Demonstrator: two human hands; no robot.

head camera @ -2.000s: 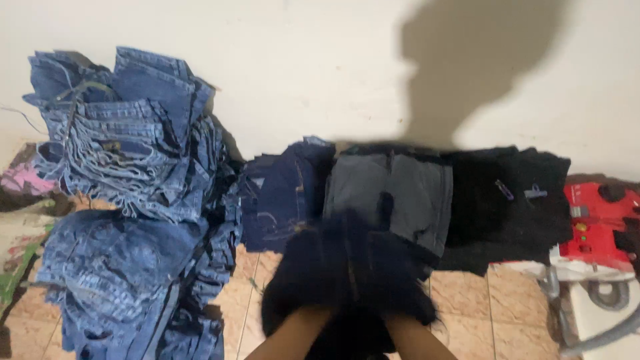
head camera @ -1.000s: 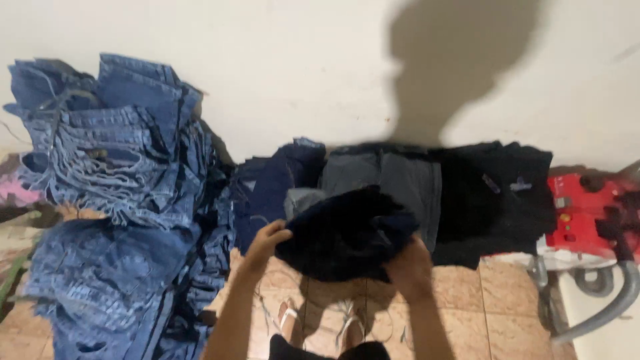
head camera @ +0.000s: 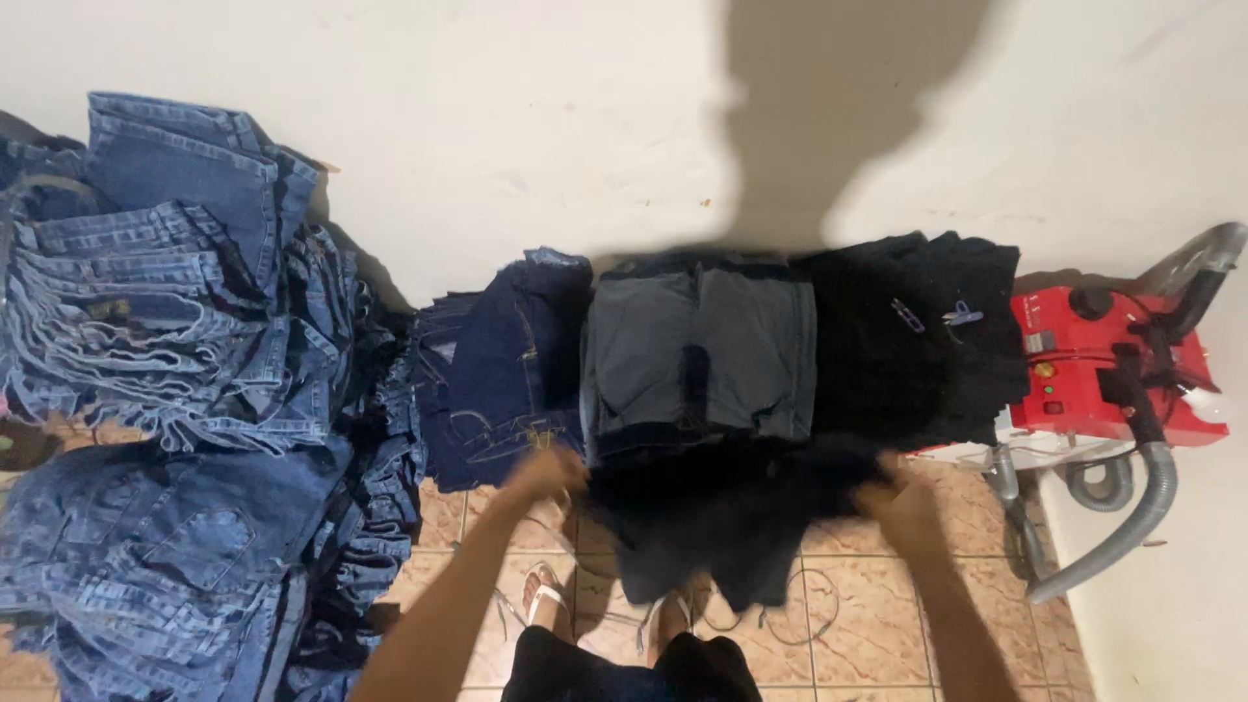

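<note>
A pair of dark shorts (head camera: 721, 517) hangs spread out between my hands, blurred by motion. My left hand (head camera: 546, 478) grips its left upper corner, and my right hand (head camera: 887, 492) grips the right one. Just beyond lies a stack of folded garments with a grey inside-out pair (head camera: 702, 351) on top. Left of that is a stack of dark blue jeans garments (head camera: 517, 361) with yellowish stitching. On the right, a black garment stack (head camera: 907, 361) bears two small thread snips, one (head camera: 909, 315) nearer the stack's middle and another (head camera: 962, 313) to its right.
Tall heaps of blue denim garments (head camera: 175, 341) fill the left side. A red machine (head camera: 1102, 361) with a grey hose (head camera: 1155, 507) stands at the right by the wall (head camera: 536, 127). Loose cords or threads lie on the tiled floor (head camera: 858, 624) around my feet in white sandals.
The dark garment was bunched between my hands; now it is spread wide and hangs down. My hands have moved farther apart.
</note>
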